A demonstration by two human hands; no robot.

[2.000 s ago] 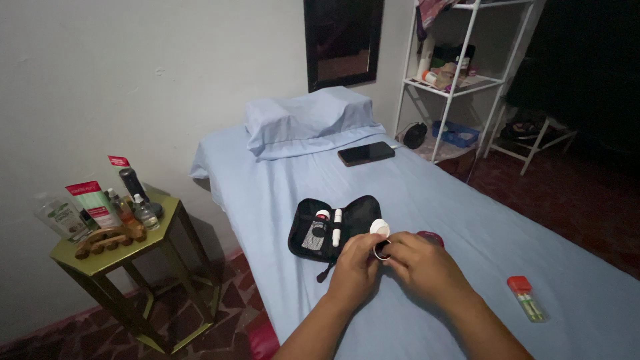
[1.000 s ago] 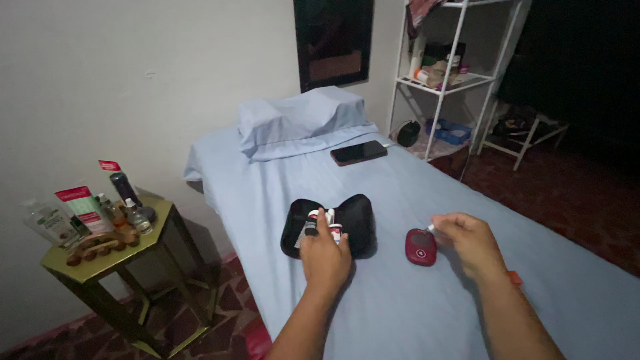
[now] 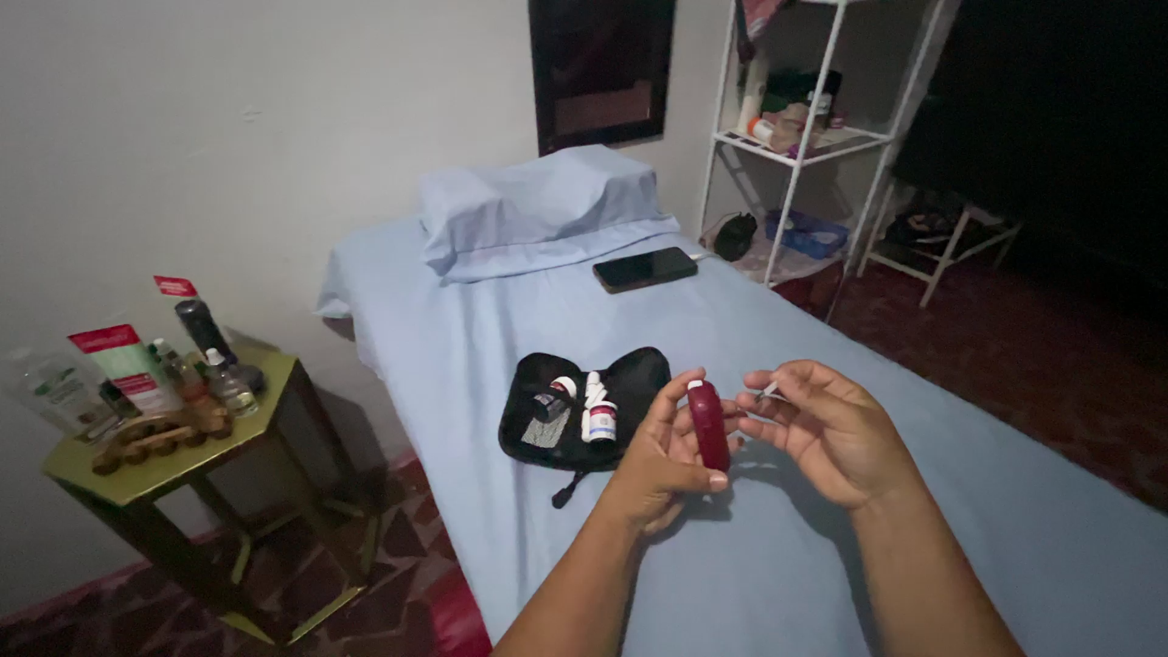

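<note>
My left hand (image 3: 671, 456) holds a dark red handheld meter (image 3: 708, 425) on its edge, above the blue bed sheet. Close by on the right, my right hand (image 3: 821, 424) pinches a thin white strip (image 3: 768, 390) between thumb and fingers, apart from the meter. Left of both hands an unzipped black case (image 3: 584, 461) lies spread on the sheet. In it are a small white vial with a printed label (image 3: 601, 422), white pen-like pieces (image 3: 593, 388) and another white-capped container (image 3: 563, 387).
A black smartphone (image 3: 645, 269) lies near the blue-covered pillow (image 3: 547, 205). Left of the bed, a gold-coloured side table (image 3: 274, 383) bears bottles, a tube (image 3: 132, 370) and a wooden roller massager (image 3: 164, 433). A white metal shelf (image 3: 798, 160) stands behind the bed at right.
The red meter, lying on the sheet one second ago, is now in my left hand. That hand has moved right from the case, where the labelled vial now lies.
</note>
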